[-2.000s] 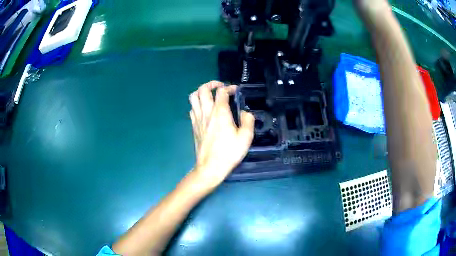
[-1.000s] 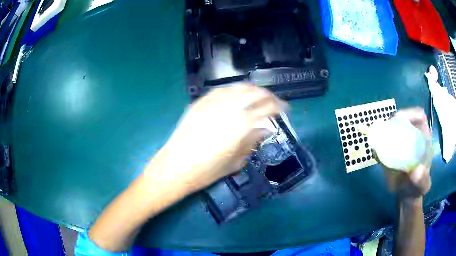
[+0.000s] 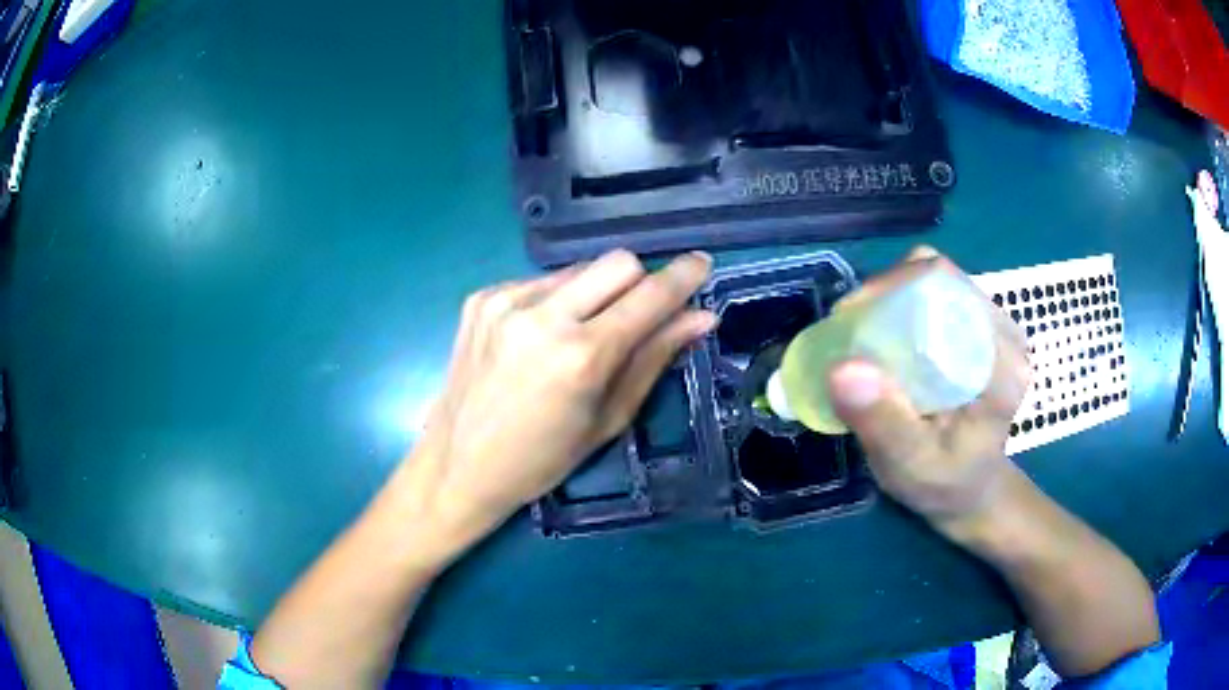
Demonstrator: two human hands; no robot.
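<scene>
The black plastic housing point(image 3: 685, 502) lies flat on the green mat, its deep compartment on the right and rectangular openings on the left. My left hand point(image 3: 553, 371) is on the housing's upper left part, fingers at its edge, holding it. My right hand point(image 3: 943, 445) grips the squeeze bottle point(image 3: 883, 351) of pale yellow liquid, tilted with its tip down at the central ring of the compartment. The exact spot under the tip is hard to see. The dot sheet point(image 3: 1067, 344) lies right of my right hand, partly hidden by it.
The press fixture point(image 3: 634, 216) with white lettering stands just behind the housing. A blue parts bin point(image 3: 1031, 54) with clear pieces and a red bin point(image 3: 1186, 47) are at the upper right. A white wipe point(image 3: 1217, 256) and a thin dark tool point(image 3: 1189, 344) lie at the right edge.
The housing has come out of the fixture and now lies in front of it, turned straighter. My right hand has brought the bottle left from over the dot sheet to the housing.
</scene>
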